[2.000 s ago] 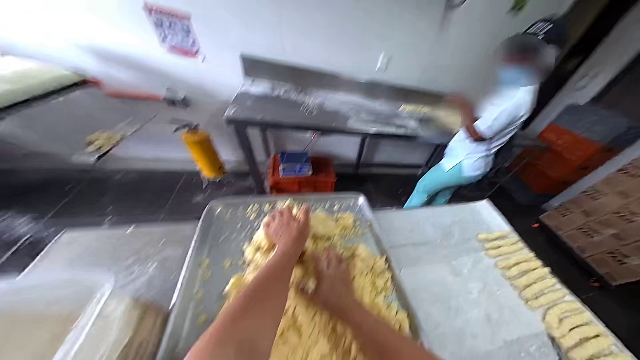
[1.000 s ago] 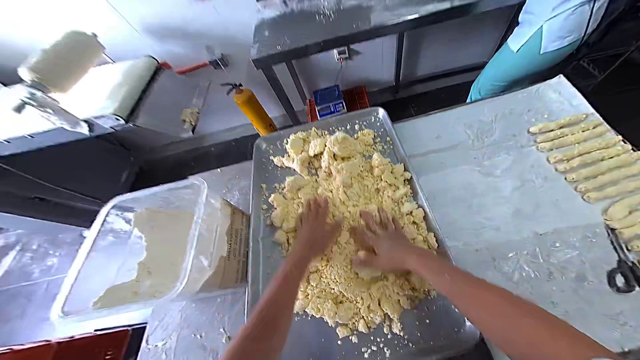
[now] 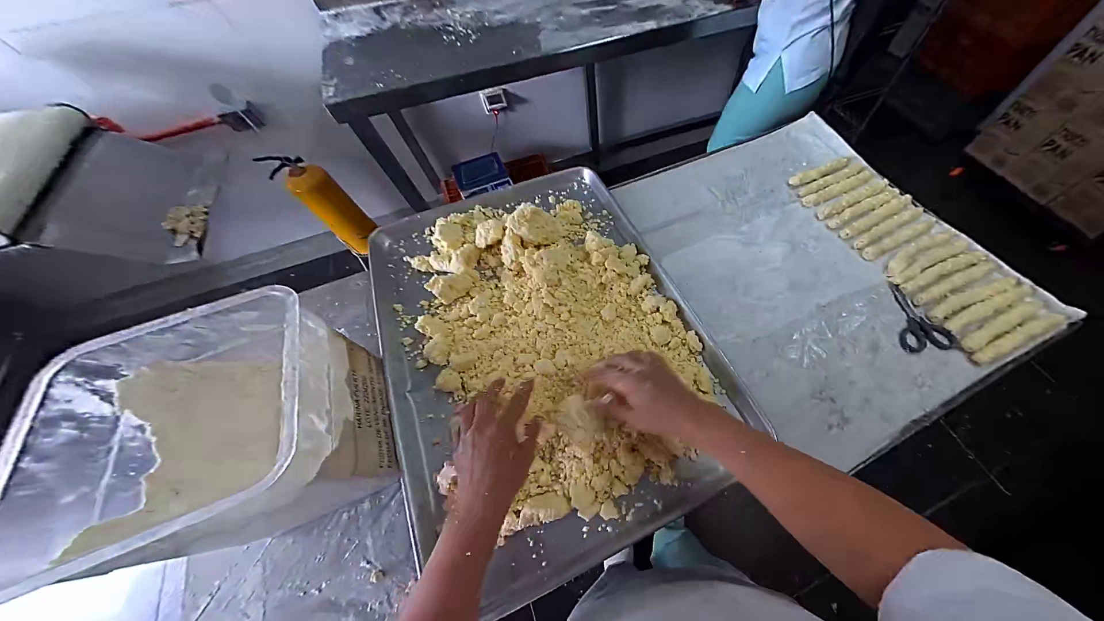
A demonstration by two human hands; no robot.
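Pale yellow crumbly dough lies heaped across a metal sheet pan, with larger lumps toward its far end. My left hand rests on the crumbs at the near left of the heap, fingers spread and holding nothing that I can see. To its right, my right hand has curled fingers at a pale lump of dough; whether it grips the lump cannot be told, as the fingertips are partly hidden in the crumbs.
Left of the pan stands a clear plastic bin with flour-coloured contents. Rows of dough sticks and black-handled scissors lie on the covered table at right. Beyond are a yellow fire extinguisher, a steel table and another person.
My right hand has gone from lying flat with spread fingers to curled fingers at a lump. My left hand stays on the dough. The view has tilted down since the earliest frame.
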